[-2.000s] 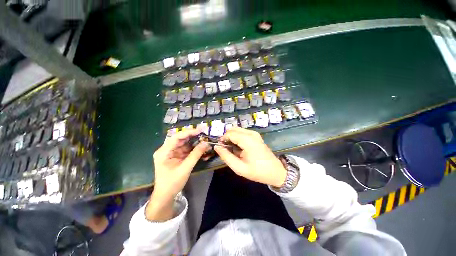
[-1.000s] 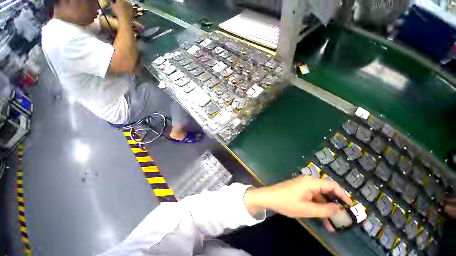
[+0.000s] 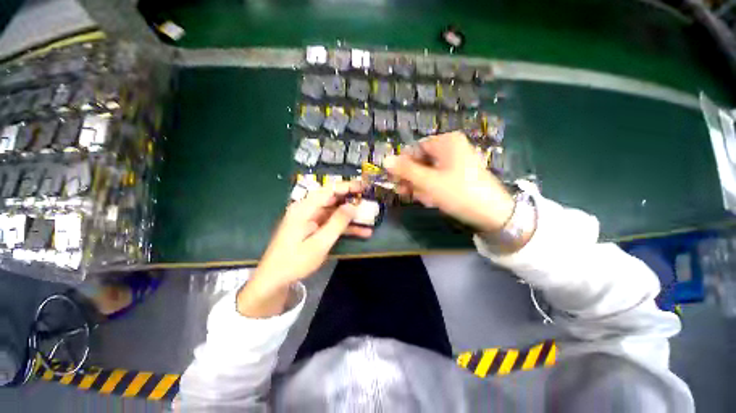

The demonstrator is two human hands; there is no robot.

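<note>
My left hand (image 3: 311,230) holds a small dark rounded housing with a pale square (image 3: 365,212) on it, at the near edge of the blister tray. My right hand (image 3: 452,179) is just right of it and above, its fingertips closed on a small part with a yellow strip (image 3: 373,169). Whether a tool is also in the right fingers cannot be told. The clear blister tray (image 3: 294,129) lies under and beyond my hands, with rows of grey and white square parts. My right hand hides some of its pockets.
Stacked blister trays (image 3: 121,169) stand on the green bench (image 3: 230,153) at left. A metal rail (image 3: 234,58) borders the green belt (image 3: 266,24), where two small units (image 3: 453,37) lie. A stool base (image 3: 60,335) and part of a foot are below left.
The view swung left, then back to the tray. My left hand still has the dark housing, now with a pale square showing. My right hand is back in clear view, holding a yellow-edged part.
</note>
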